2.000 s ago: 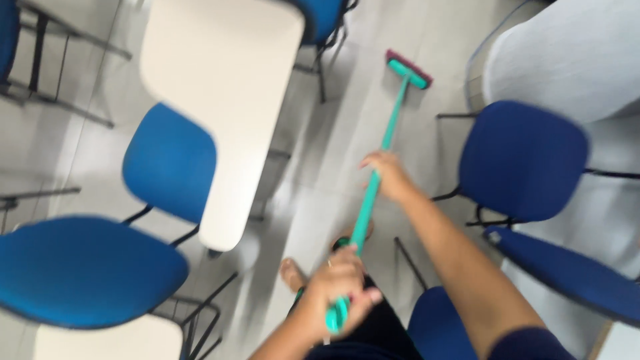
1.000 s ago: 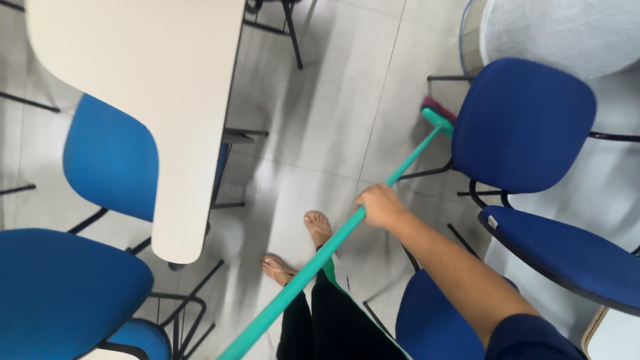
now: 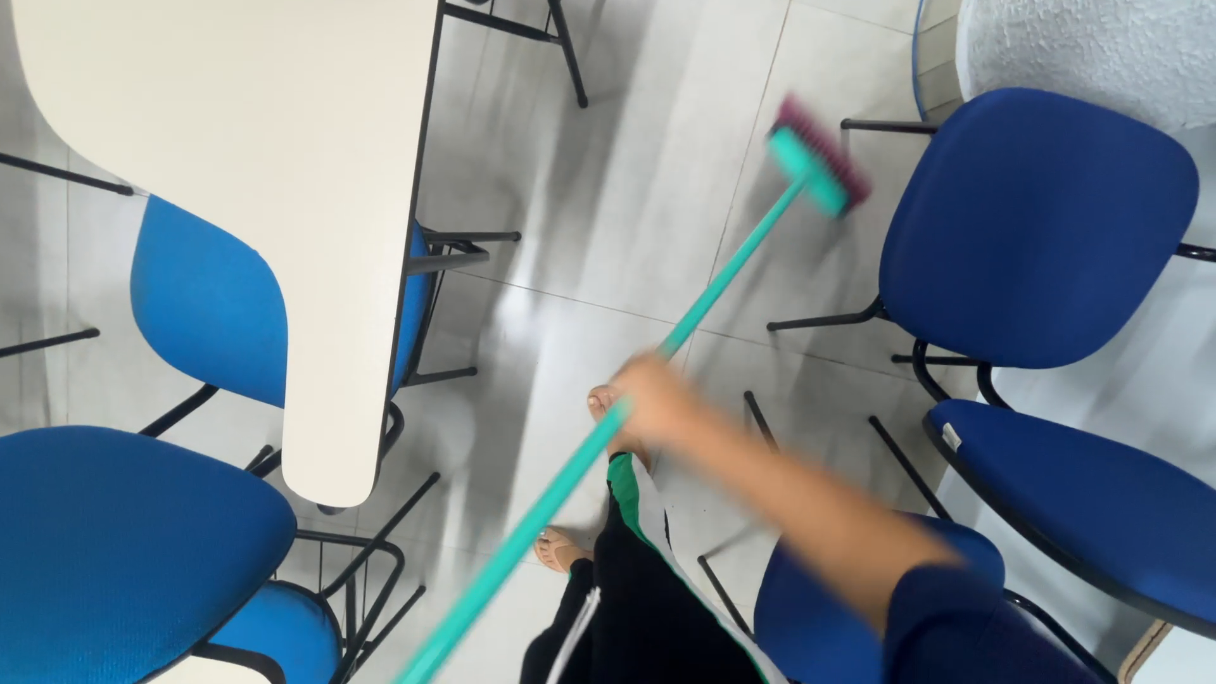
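Note:
A broom with a teal handle (image 3: 532, 527) slants across the view from the bottom edge up to the right. My right hand (image 3: 655, 394), blurred, is closed around the handle near its middle. The broom head (image 3: 812, 166), teal with dark red bristles, is over the tiled floor, left of a dark blue chair's legs; blur hides whether it touches the tiles. My left hand is out of view, as is the handle's lower end. My sandalled feet (image 3: 560, 549) stand below the handle and beside it.
On the left stand lighter blue chairs (image 3: 204, 304) and a cream writing tablet (image 3: 342, 285) with black metal legs around them. Dark blue chairs (image 3: 1035, 228) line the right side. A round, textured white object (image 3: 1092, 52) is at the top right.
The broom head has moved away from beside the dark blue chair, leftward onto more open floor. My left hand, on the handle two seconds ago, has left the view.

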